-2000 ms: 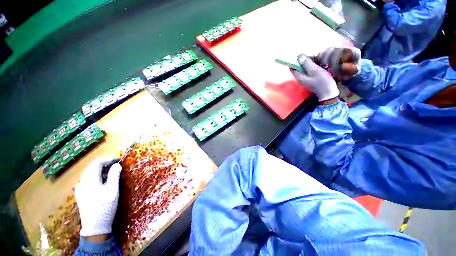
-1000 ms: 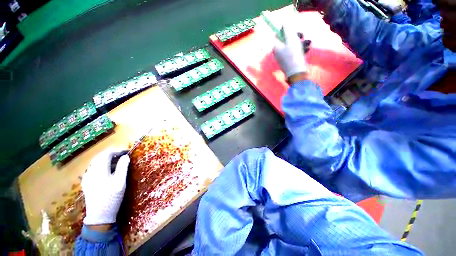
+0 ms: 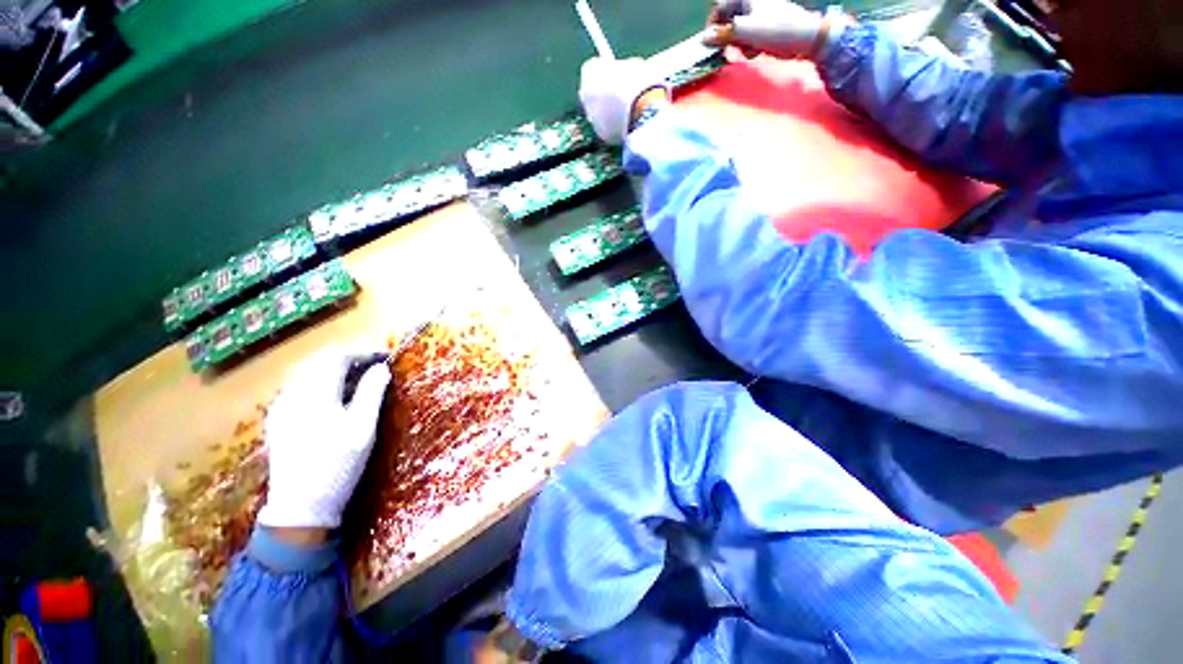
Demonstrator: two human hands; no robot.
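My left hand (image 3: 318, 448), in a white knit glove, rests over the tan cardboard (image 3: 435, 253) at the left, its back towards me. It is closed on thin tweezers (image 3: 413, 340) that point up and right over the scraps. Dark fingertips show beyond its thumb; the other fingers are largely hidden. Red-brown to amber bits (image 3: 454, 415) cover much of the cardboard. A green PCB panel (image 3: 273, 314) lies at the cardboard's far-left edge, with another panel (image 3: 240, 275) just beyond it. My right hand is not in view.
A white panel (image 3: 389, 204) and several green panels lie farther right, partly behind a neighbour's blue sleeve (image 3: 765, 272). The neighbour's gloved hands are above a red pad (image 3: 830, 156). Crumpled clear film (image 3: 162, 558) lies lower left, near a red-blue object (image 3: 59, 610). Blue gridded fabric (image 3: 727, 519) fills the lower middle.
The view has shifted, moving the cardboard and panels rightward in frame. My left hand keeps much the same hold over the scraps. The neighbour's arm has reached left across the panels.
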